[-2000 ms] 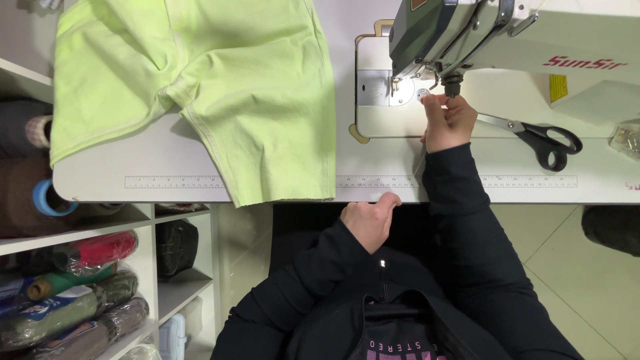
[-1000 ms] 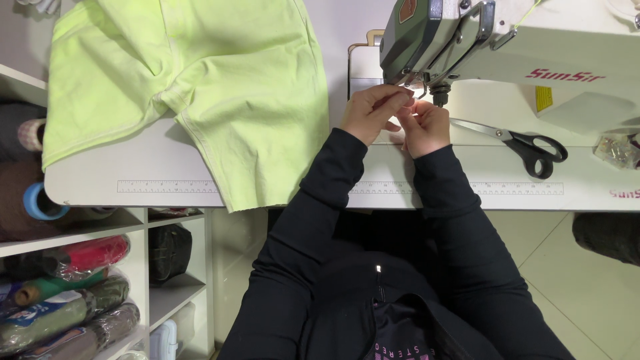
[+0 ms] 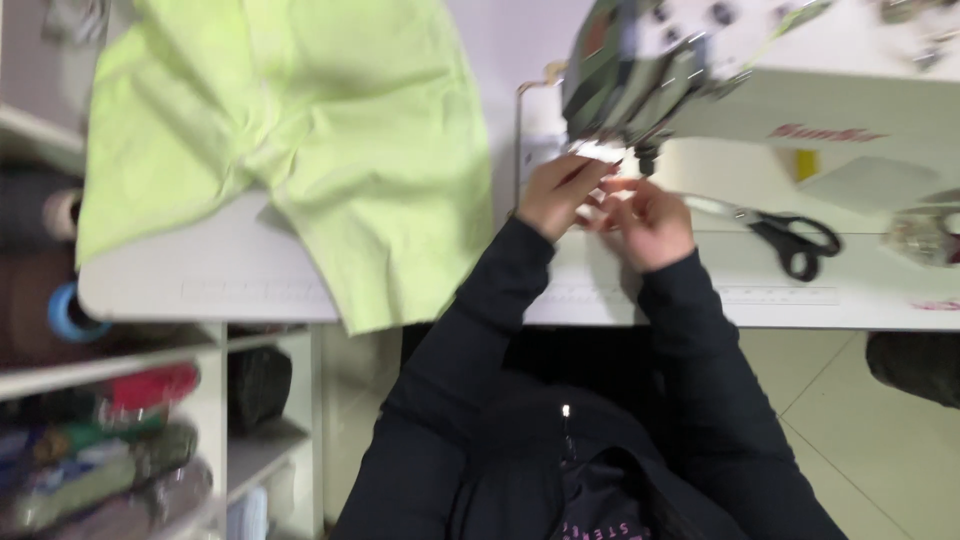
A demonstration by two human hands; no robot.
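Note:
My left hand (image 3: 561, 191) and my right hand (image 3: 649, 221) are together just in front of the sewing machine's (image 3: 637, 82) needle area, fingertips nearly touching. The fingers of both are bent inward, and blur hides whether anything small is pinched between them. Black-handled scissors (image 3: 795, 238) lie on the machine bed and table, blades pointing to my right hand. A lime-green garment (image 3: 375, 150) that looks like shorts is spread on the table left of the machine, one leg hanging slightly over the front edge.
A printed ruler scale (image 3: 780, 295) runs along the white table's front edge. A small clear bag (image 3: 926, 236) lies at the right. Shelves (image 3: 217, 420) at the lower left hold several wrapped rolls (image 3: 154, 386) and a black bag (image 3: 259, 385). A dark object (image 3: 915, 366) is at the far right below the table.
My left hand has risen from the table's front edge to join my right hand by the needle area. The garment and scissors lie as before.

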